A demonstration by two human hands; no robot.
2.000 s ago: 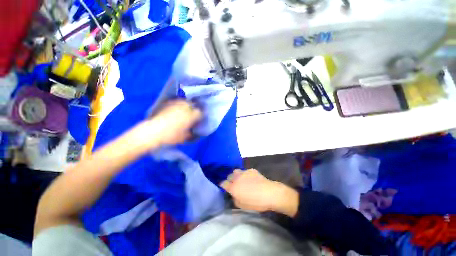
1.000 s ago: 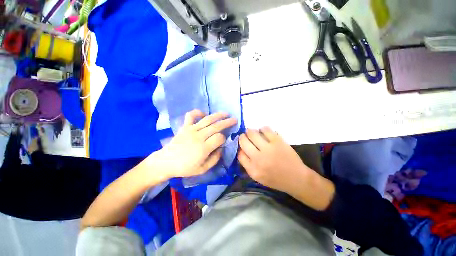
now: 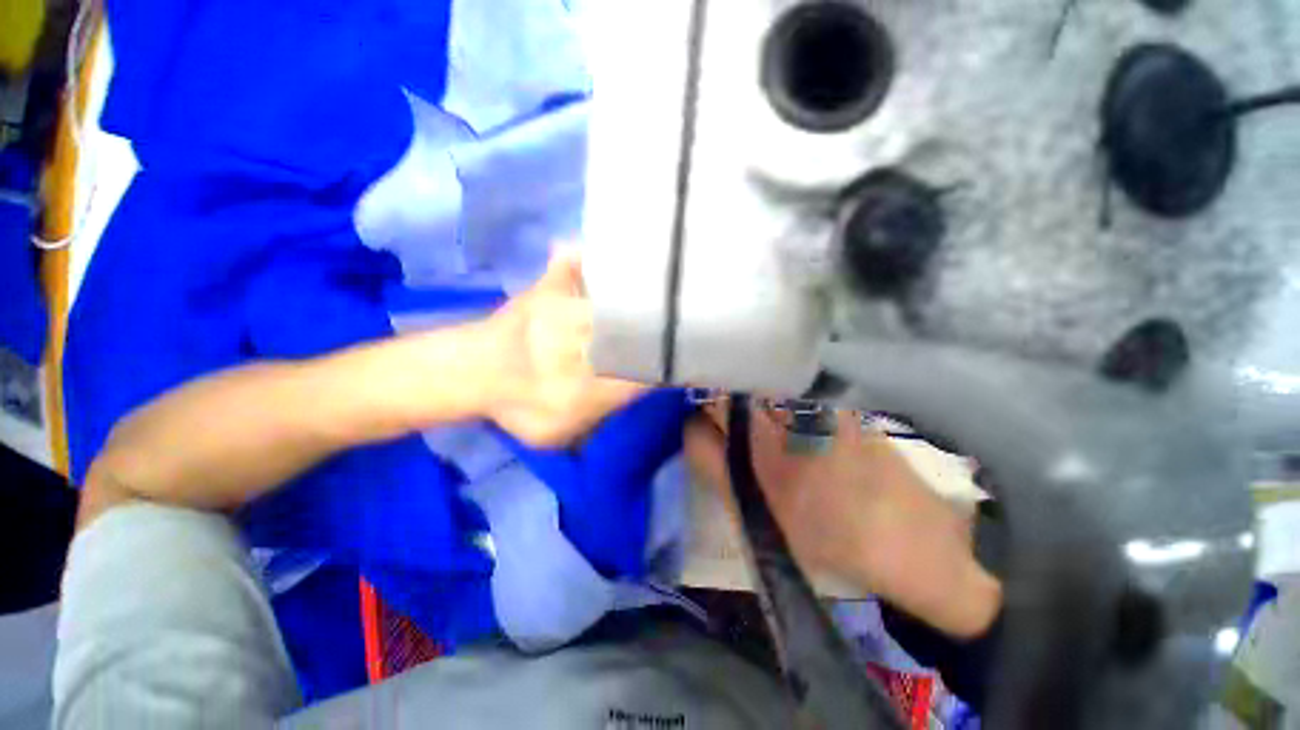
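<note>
The head of the sewing machine fills the upper right, very close to the camera. Royal blue fabric spreads left of it, with light blue fabric partly over it. My left hand is at the cloth beside the machine head, its fingers hidden behind the head. My right hand is below the head, partly covered by machine parts, its fingertips hidden. The needle area is hidden. Light blue and royal blue cloth hangs down between my arms.
An orange-yellow strip runs along the left side of the white table. Red crate mesh shows below the hanging cloth. A curved grey machine part is at the lower right, over my right forearm.
The view has moved close to the machine head, which now covers the needle area and my fingers. The shears, snips and smartphone are no longer seen. The cloth shows farther left in the picture.
</note>
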